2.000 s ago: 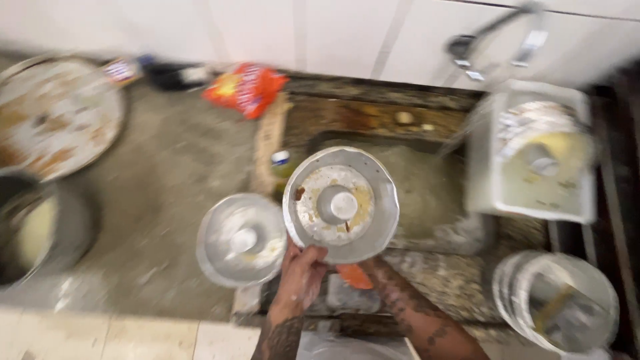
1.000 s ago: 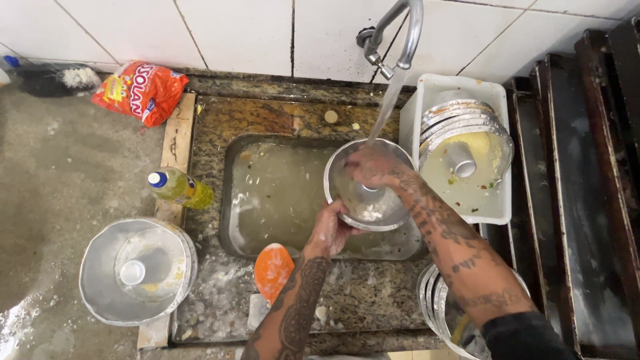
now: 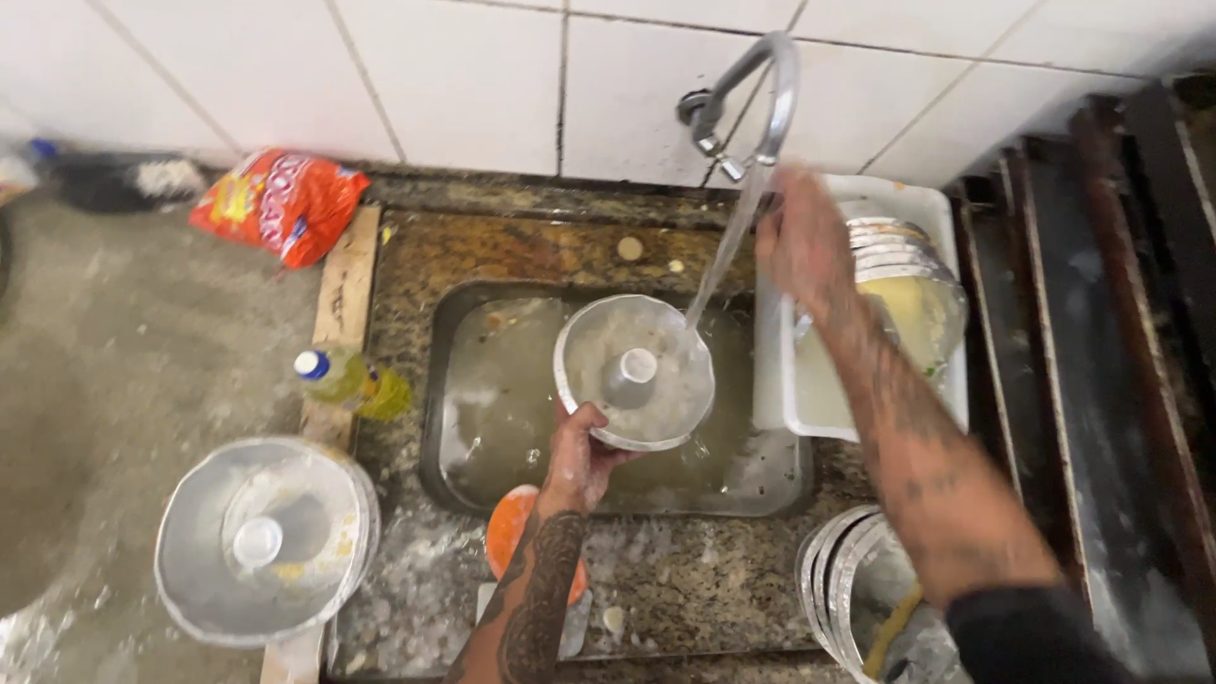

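Note:
My left hand (image 3: 581,456) grips the lower rim of a round metal ring cake pan (image 3: 635,372) over the sink (image 3: 760,475). Cloudy water stands in the pan around its centre tube, and a stream from the metal faucet (image 3: 781,95) runs into it. Blurred, my right hand (image 3: 803,237) is raised just right of the stream, near the faucet's spout; whether it touches anything there I cannot tell. Murky water fills the sink below the pan. An orange item (image 3: 513,522) lies on the granite, partly behind my left forearm.
Left of the sink are stacked ring pans (image 3: 190,570), a bottle of yellow liquid (image 3: 356,380) with a blue-and-white cap and a red plastic bag (image 3: 285,204). At right, a white plastic tub (image 3: 788,380) holds several pans; more pans (image 3: 841,589) stand at lower right, beside dark metal racks (image 3: 1054,285).
My right hand has moved out of the pan and up toward the faucet. The pan, still in my left hand, now holds cloudy water. Two seconds ago it held residue away from the stream.

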